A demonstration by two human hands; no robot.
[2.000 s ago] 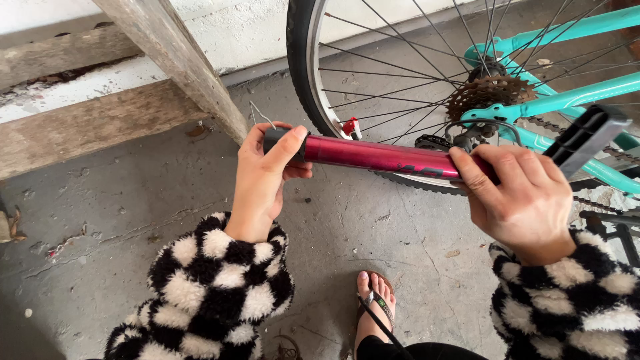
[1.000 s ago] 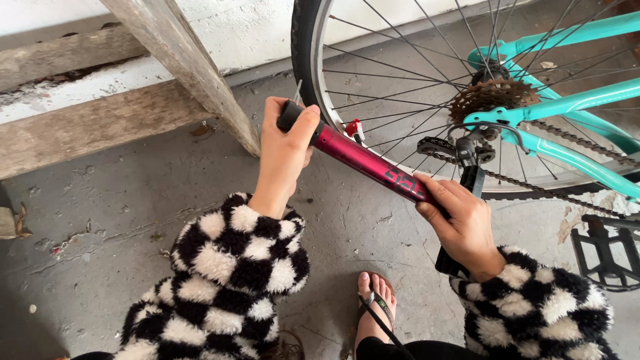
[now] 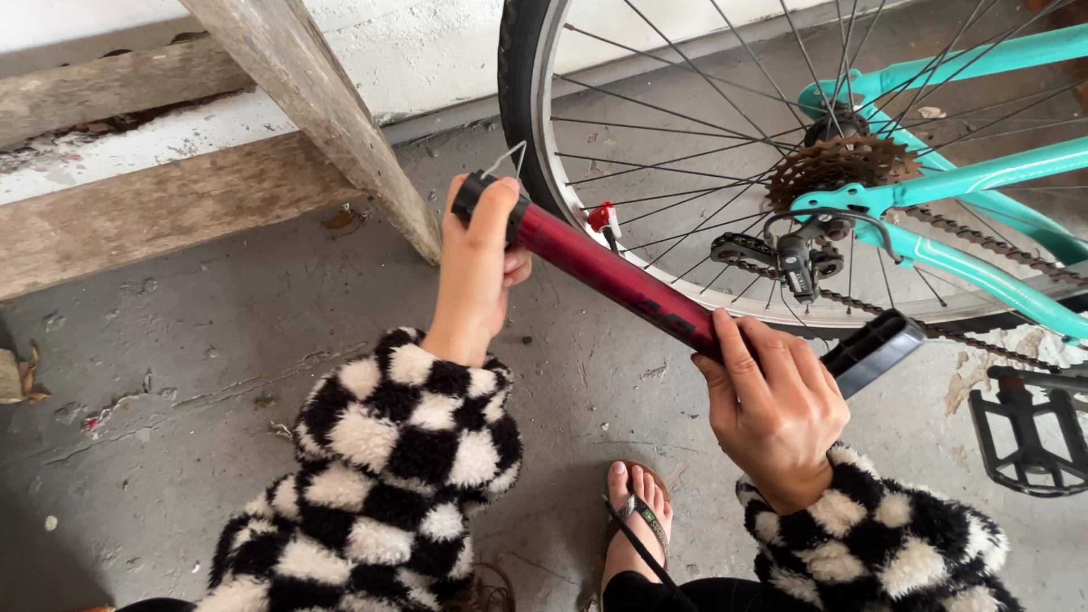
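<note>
A bicycle pump with a red barrel (image 3: 608, 276) slants across the view, its left end higher. My left hand (image 3: 480, 255) grips the black cap at its upper left end, where a bent metal wire (image 3: 507, 160) sticks out past the thumb. My right hand (image 3: 773, 399) wraps around the lower right end of the barrel. Beyond its knuckles the pump's black handle (image 3: 875, 353) points up and right. Behind the pump stands the bicycle's wheel with a black tire (image 3: 520, 102). A red valve piece (image 3: 603, 218) sits at the rim, apart from my hands.
The turquoise bicycle frame (image 3: 943, 183), rusty sprockets (image 3: 837, 170), rear derailleur (image 3: 795, 259) and a black pedal (image 3: 1033, 433) are at the right. A weathered wooden frame (image 3: 314, 110) leans at the upper left by the white wall. My sandaled foot (image 3: 637, 518) rests on the concrete floor (image 3: 195, 442).
The pump has turned in my hands. Its handle was low behind my right hand one second ago and now shows beyond the knuckles. Both hands still hold the pump.
</note>
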